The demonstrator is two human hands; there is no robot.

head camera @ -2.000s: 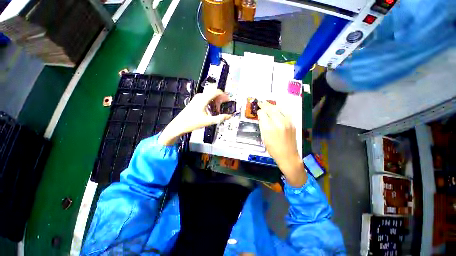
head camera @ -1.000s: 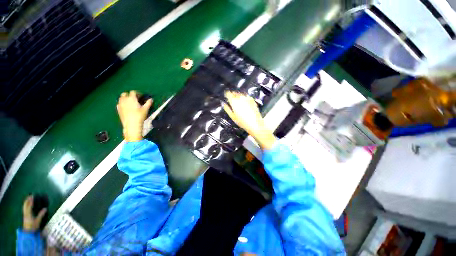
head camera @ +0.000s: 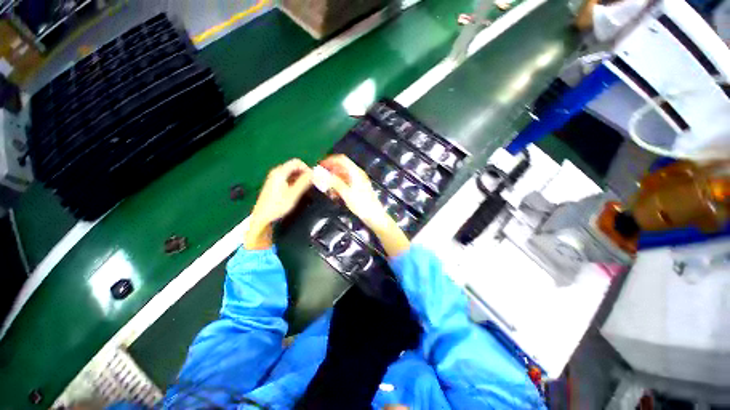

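My left hand point(head camera: 280, 196) and right hand point(head camera: 356, 192) meet at the fingertips over the left edge of the black blister tray point(head camera: 392, 172). A small pale piece point(head camera: 322, 178) shows at the right fingertips, between the hands. Its shape is blurred. The left fingers are bent beside it; what they hold, if anything, is hidden. The tray's rows of pockets look shiny.
Small dark modules point(head camera: 121, 288) lie on the green conveyor belt point(head camera: 204, 212). Stacked black trays point(head camera: 128, 120) stand across it. On the right are the white machine base point(head camera: 512, 296), grey nest point(head camera: 564, 240) and brass press head point(head camera: 680, 200). A white perforated tray point(head camera: 120, 380) is lower left.
My left hand has moved right from the belt to meet my right hand, which has moved left over the tray. A dark module shows on the belt where my left hand was.
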